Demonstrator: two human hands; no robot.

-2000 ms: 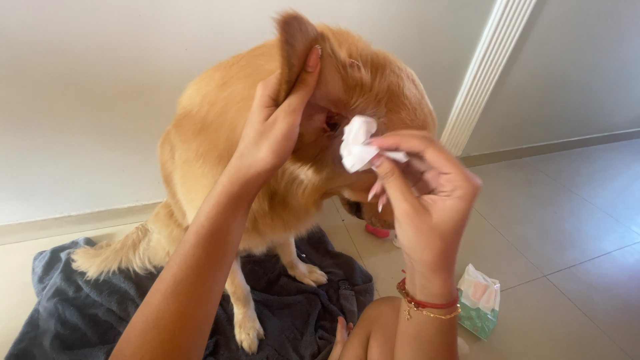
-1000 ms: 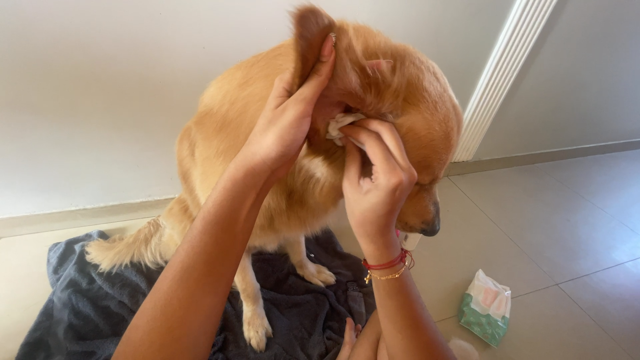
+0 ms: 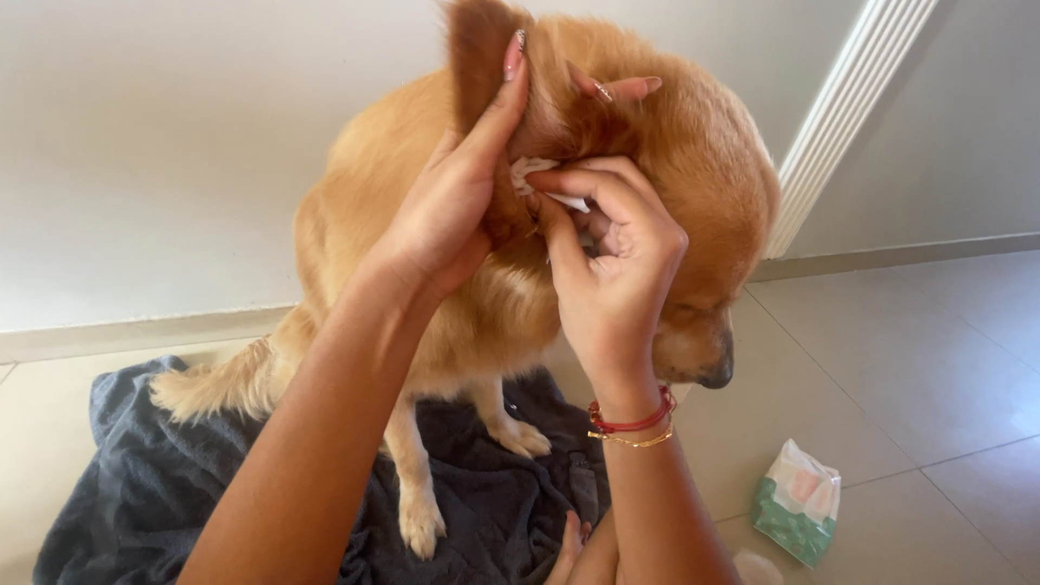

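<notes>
A golden-furred dog [image 3: 406, 171] sits with its head turned to the right and lowered. My left hand [image 3: 455, 187] holds the dog's raised ear flap [image 3: 479, 61] between thumb and fingers; some fingertips show beyond the ear. In my right hand [image 3: 621, 244] a white wipe [image 3: 532, 175] is pinched between thumb and fingers, pressed against the inner side of the ear at its opening. The wipe is partly hidden by the fingers, and the ear opening is covered. A red bracelet and a gold chain circle my right wrist.
Under the dog a dark grey towel [image 3: 154, 479] lies rumpled on the tiled floor. A green and white soft pack [image 3: 796, 504] stands at the lower right. Behind the dog is a pale wall [image 3: 162, 162] with a ridged white strip [image 3: 853, 122]. A bare foot [image 3: 571, 544] shows at the bottom.
My right hand has brought the wipe from beside the dog's head to the inside of the ear. The dog's head has shifted right, and its nose now shows. My left hand keeps hold of the ear.
</notes>
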